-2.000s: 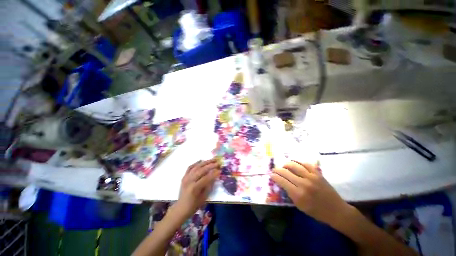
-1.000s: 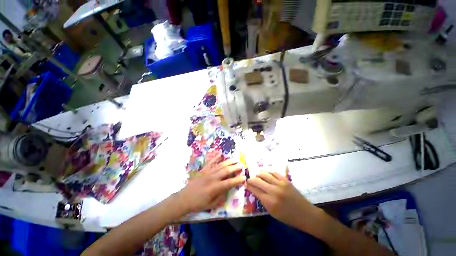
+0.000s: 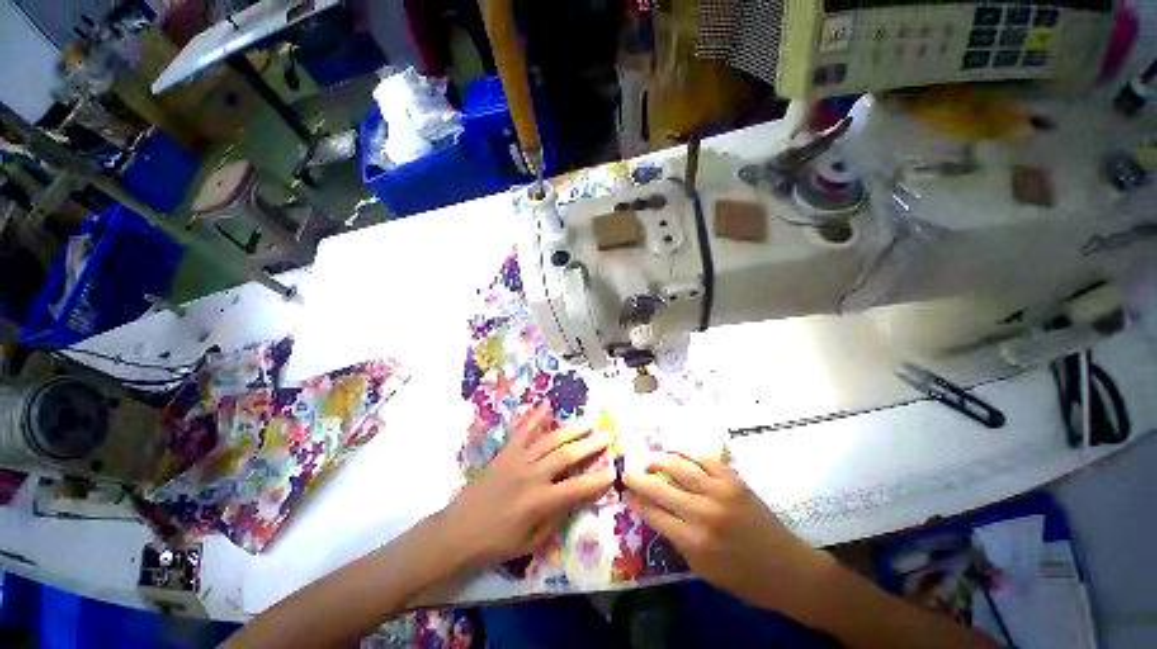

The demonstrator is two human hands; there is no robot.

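The floral fabric panel (image 3: 501, 368) lies flat on the white table and runs up under the left end of the lockstitch machine (image 3: 761, 266). My left hand (image 3: 533, 482) rests flat on the panel, fingers spread a little. My right hand (image 3: 692, 501) lies on its right side, fingertips close to those of my left hand. A narrow folded edge (image 3: 619, 472) shows between the fingertips; whether they pinch it is hard to tell. The presser foot and needle (image 3: 643, 378) are just above the hands, brightly lit.
A second floral pile (image 3: 286, 431) lies at left by the second sewing machine (image 3: 64, 418). Thread snips (image 3: 952, 393) and black-handled scissors (image 3: 1106, 399) lie at right. The control panel (image 3: 939, 48) is above the machine head. Blue bins (image 3: 431, 171) stand behind the table.
My left hand has moved from the panel's left edge onto its middle, beside my right hand. The view has shifted, so the machine appears larger and further left. Little has moved in the last second.
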